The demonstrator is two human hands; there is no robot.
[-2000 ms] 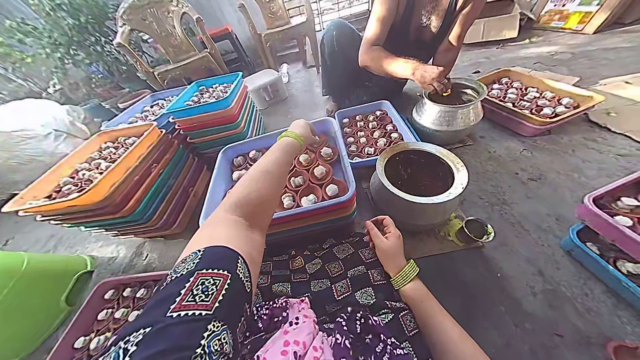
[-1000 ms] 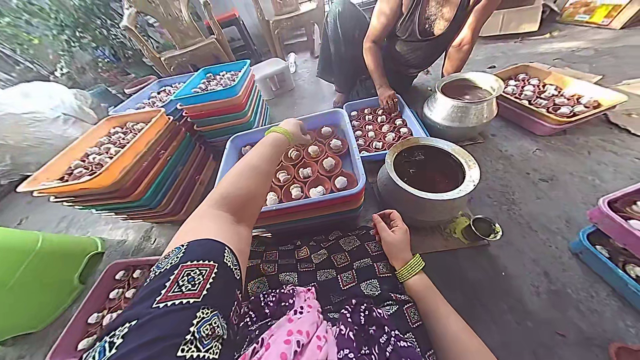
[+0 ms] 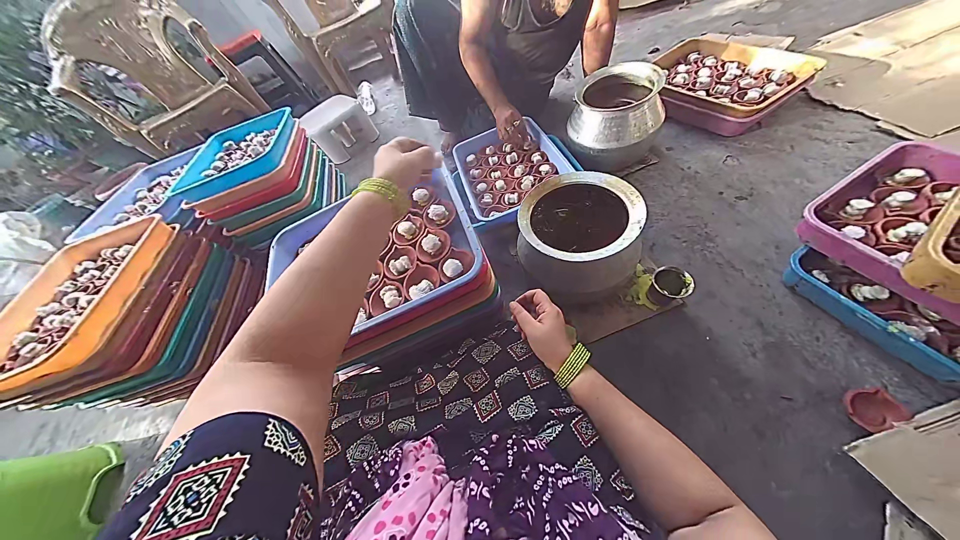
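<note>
My left hand [image 3: 406,161] is over the far edge of a blue-violet plastic tray [image 3: 277,247] on a stack. Its fingers are bunched, and a pale blur at their tips cannot be made out. The tray holds small clay cups [image 3: 420,279] with white tufts, partly hidden by my forearm. My right hand [image 3: 541,327] rests palm-in at my lap, fingers loosely curled, beside the stack's near right corner; its palm is hidden. Beyond it stands a metal pot [image 3: 581,259] of dark liquid, next to a small metal cup [image 3: 672,285] with green matter around it.
Opposite, a person's hand [image 3: 511,125] reaches into another tray of cups [image 3: 499,217], beside a second metal pot [image 3: 615,127]. Tray stacks [image 3: 180,315] stand at left, with a green plastic item [image 3: 52,487]. More trays [image 3: 840,225] and a loose clay cup [image 3: 876,409] are at right.
The other person's hand has gone from the far pot to the tray of cups. My left hand remains around the tray's far side; my right hand stays near my lap.
</note>
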